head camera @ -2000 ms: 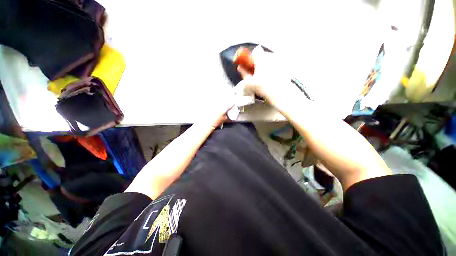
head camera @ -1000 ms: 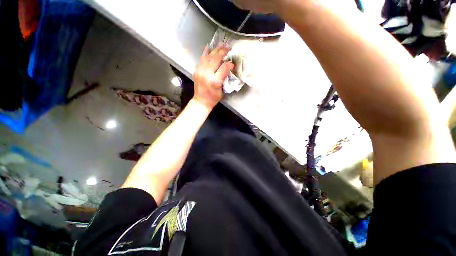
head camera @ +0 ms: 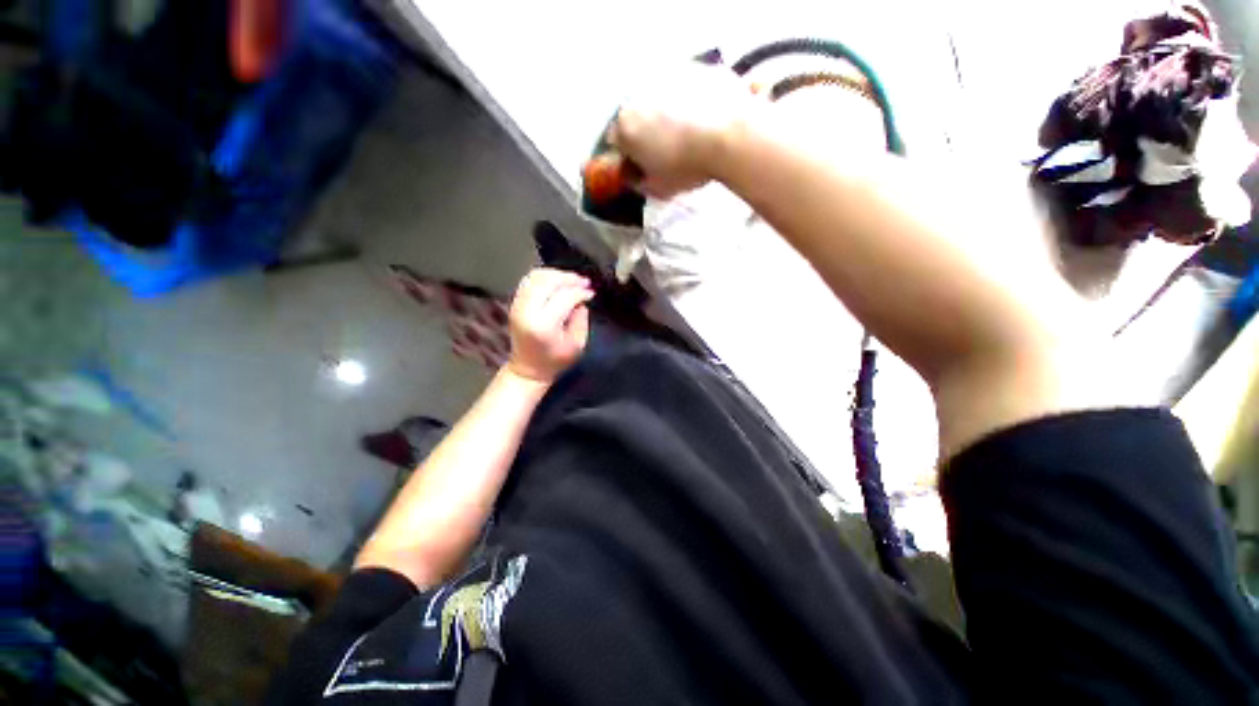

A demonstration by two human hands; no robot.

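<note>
The iron [head camera: 609, 182], dark with an orange-brown handle, is at the table's front edge. My right hand [head camera: 672, 138] is closed around its handle, with the forearm reaching in from the right. A crumpled whitish cloth [head camera: 672, 248] lies at the table edge just below the iron. My left hand [head camera: 550, 323] is off the table, in front of its edge, with curled fingers. I cannot tell if it holds anything small.
A green and tan hose [head camera: 837, 62] curves over the white table [head camera: 967, 179] behind my right hand. A dark-and-white cloth bundle [head camera: 1149, 138] lies at the upper right. A blue crate [head camera: 297, 152] stands at the left. Patterned scraps [head camera: 470, 320] lie on the floor.
My left hand has left the white cloth and moved off the table edge. The view has shifted, and the iron in my right hand now shows at the table edge.
</note>
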